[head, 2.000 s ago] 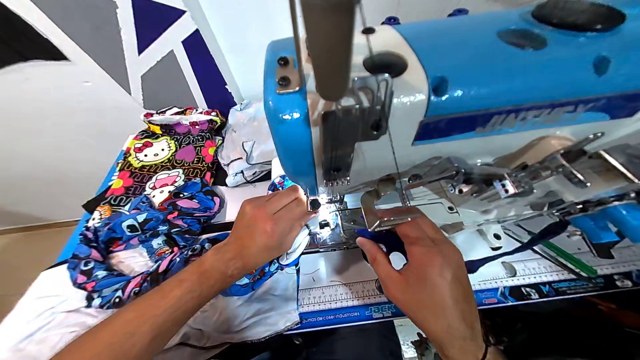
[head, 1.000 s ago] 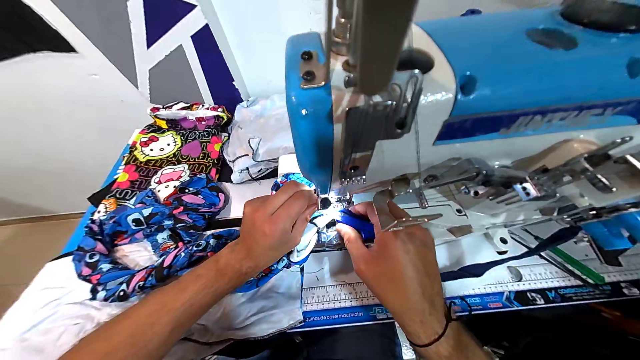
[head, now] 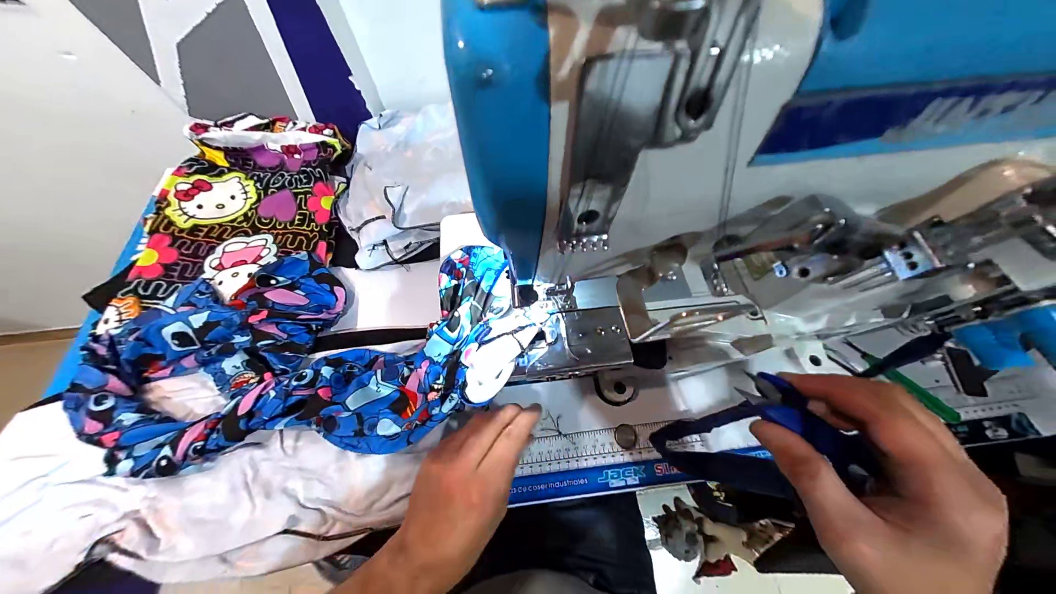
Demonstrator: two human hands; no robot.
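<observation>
My left hand (head: 466, 487) lies at the table's front edge beside the printed fabric, fingers close together; its thumb is hidden, and I see nothing held. Blue thread snips (head: 771, 396) sit between the thumb and fingers of my right hand (head: 891, 454), blades pointing left. A dark blue fabric strip (head: 701, 437) hangs beside and below them. Gathered blue cartoon-print fabric (head: 371, 404) runs up to the metal needle plate (head: 590, 338) of the industrial sewing machine (head: 503, 124), its white underside showing near the needles.
A black Hello Kitty print fabric (head: 272, 181) and a folded white fabric (head: 408, 165) lie at the back left. White cloth (head: 272, 503) drapes over the front edge. A ruler strip (head: 569, 450) crosses the tabletop, with a small round disc (head: 626, 436) on it. Green-handled tweezers (head: 916, 392) lie right.
My right hand has moved right, away from the needle area, with the blue snips in it. My left hand has left the fabric by the needles and come down to the table's front edge.
</observation>
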